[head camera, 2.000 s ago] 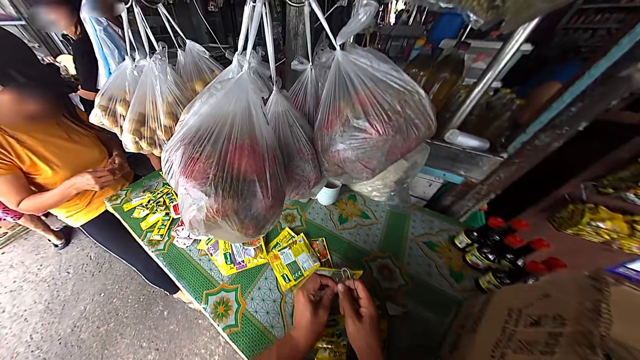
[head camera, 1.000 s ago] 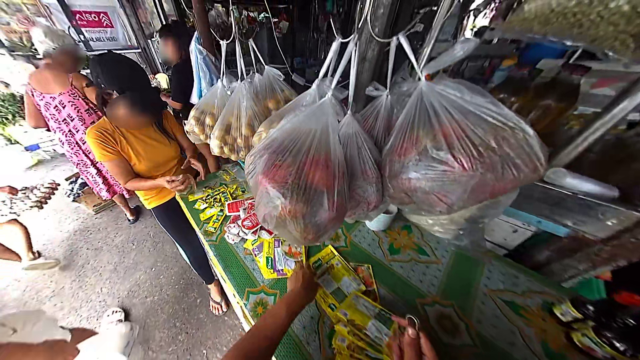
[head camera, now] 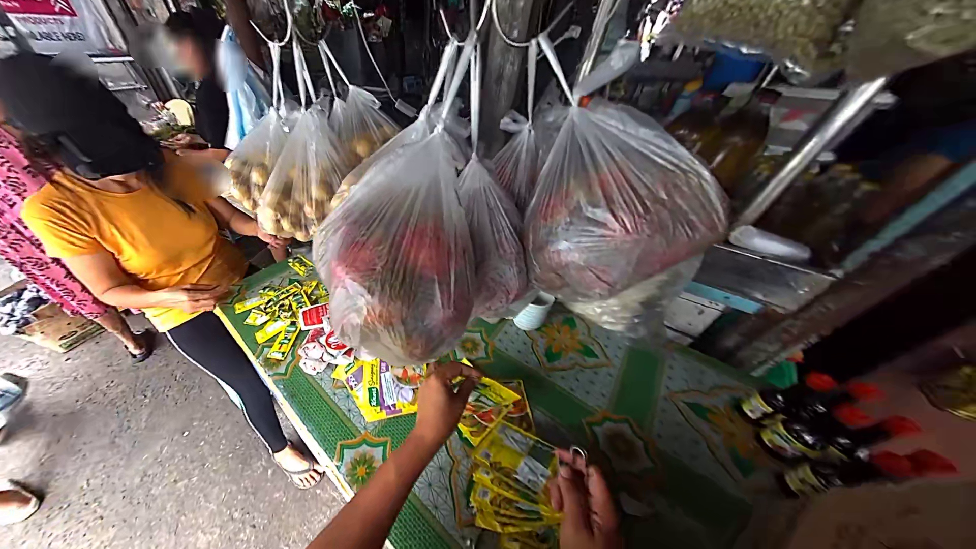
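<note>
Yellow seasoning packets (head camera: 512, 476) lie fanned in a pile on a green patterned tablecloth (head camera: 637, 396). My right hand (head camera: 585, 492) grips the pile's right edge, a ring on one finger. My left hand (head camera: 446, 400) reaches across and pinches the top of a yellow packet (head camera: 488, 396) just above the pile. Purple-and-yellow packets (head camera: 377, 390) lie to its left. Farther left are red and white packets (head camera: 314, 343) and small yellow sachets (head camera: 284, 313).
Clear plastic bags with reddish contents (head camera: 412, 274) hang low over the table. Bags of round yellowish produce (head camera: 301, 179) hang behind. Red-capped dark bottles (head camera: 801, 442) lie at right, above a cardboard box (head camera: 884, 515). A person in an orange shirt (head camera: 145, 244) stands at left; a white cup (head camera: 534, 311) is behind the bags.
Two seconds ago both my hands were together at the table's near edge. My left hand has since moved away to the left, and the fanned yellow packets now show between the hands.
</note>
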